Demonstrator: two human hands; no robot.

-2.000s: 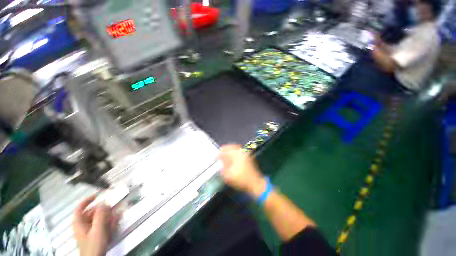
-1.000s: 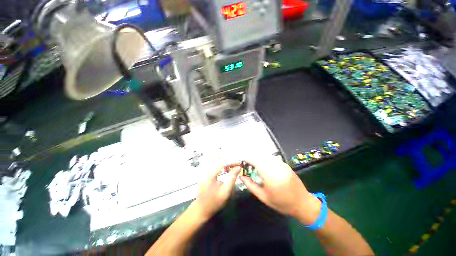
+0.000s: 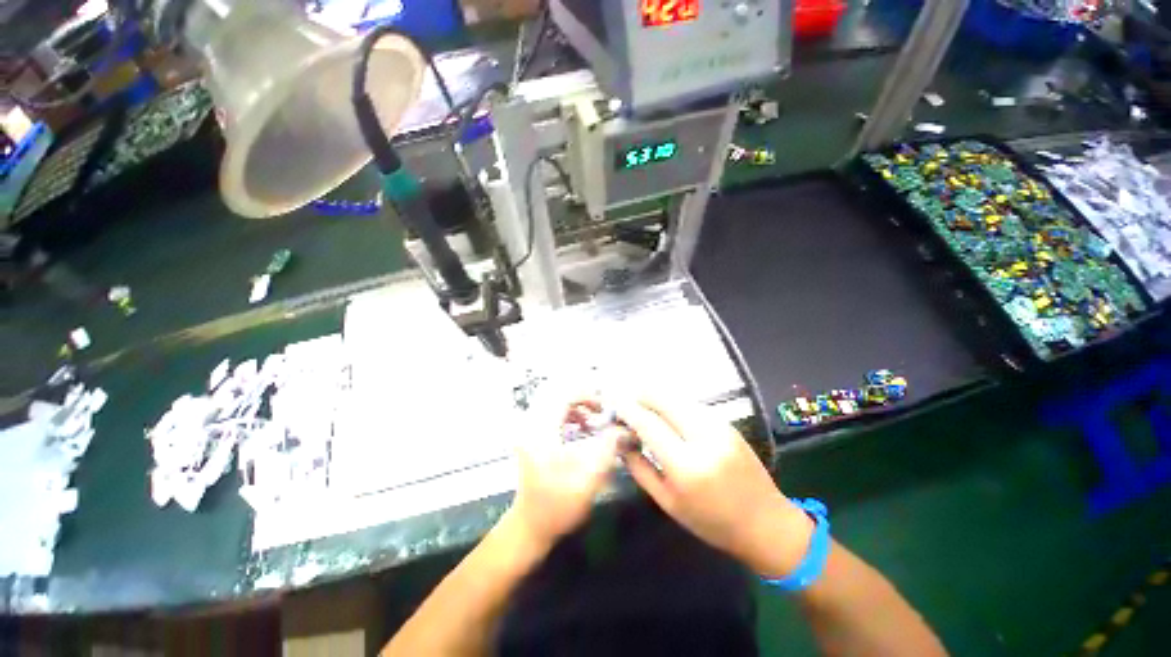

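Note:
My left hand (image 3: pixel 559 477) and my right hand (image 3: pixel 713 485) meet over the front edge of the pale machine base (image 3: pixel 424 443). Their fingertips close around a small part (image 3: pixel 591 416), mostly hidden; whitish and reddish bits show, and its exact form cannot be told. The black soldering head (image 3: pixel 450 263) stands behind and to the left, its tip above the small fixture (image 3: pixel 527 385) on the base. The fixture lies just beyond my left hand; no hand touches it.
White parts (image 3: pixel 206 436) lie in a loose pile at left. A black tray (image 3: pixel 835 282) at right holds a few boards (image 3: pixel 841 401) along its front edge. Beyond it is a full board tray (image 3: pixel 1014 238). A translucent hood (image 3: pixel 302 128) hangs upper left; the grey controller (image 3: pixel 700 64) stands behind.
My hands came together from apart, my right hand moving away from the black tray. Green on the part between the fingers, visible a second ago, is now hidden. The view has swung left.

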